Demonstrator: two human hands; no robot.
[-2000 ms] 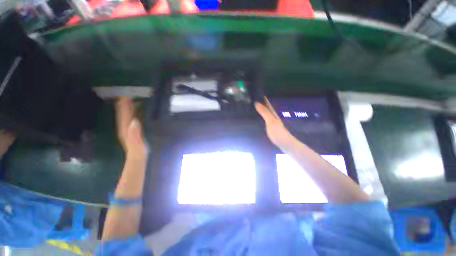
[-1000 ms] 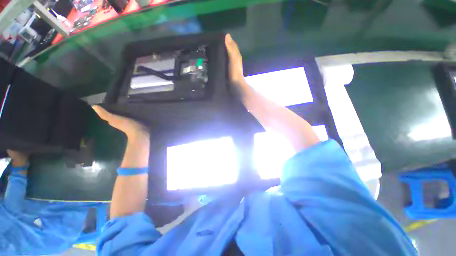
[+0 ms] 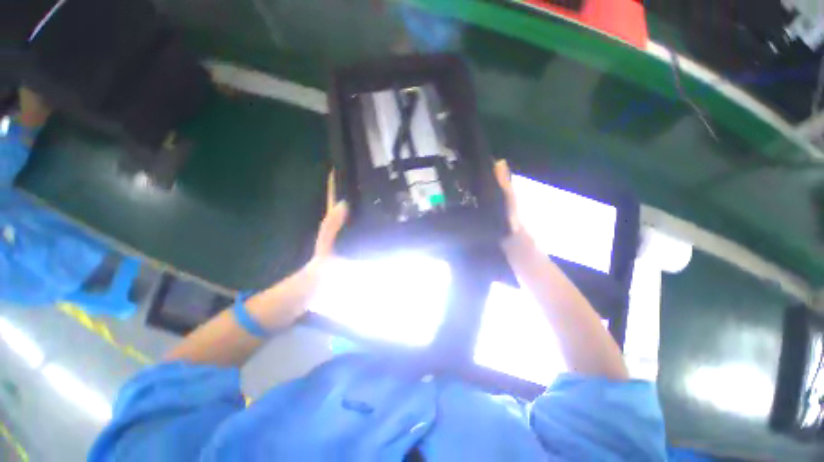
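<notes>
A black foam tray (image 3: 488,153) with exposed internals (image 3: 411,149) is held up between both my hands, its long side pointing away from me. A silver-white block, black cable and small green patch show in it. My left hand (image 3: 329,236) grips its left side near the lower corner; a blue wrist strap (image 3: 246,316) is on that wrist. My right hand (image 3: 511,212) grips its right side. Fingers under the tray are hidden. Below lie glowing white tablets (image 3: 565,221) in black trays, partly covered by the held tray and my right arm.
A label roll (image 3: 674,253) with a pale strip lies right of the trays. Another tray (image 3: 795,370) is at the right edge. A dark tray stack (image 3: 108,72) and another person's sleeve (image 3: 54,262) are at left. A pale rail (image 3: 271,87) runs along the green bench.
The held tray has turned about a quarter turn, from lying wide to upright, with the green patch now nearer me. Both hands still hold it. The view has shifted and tilted.
</notes>
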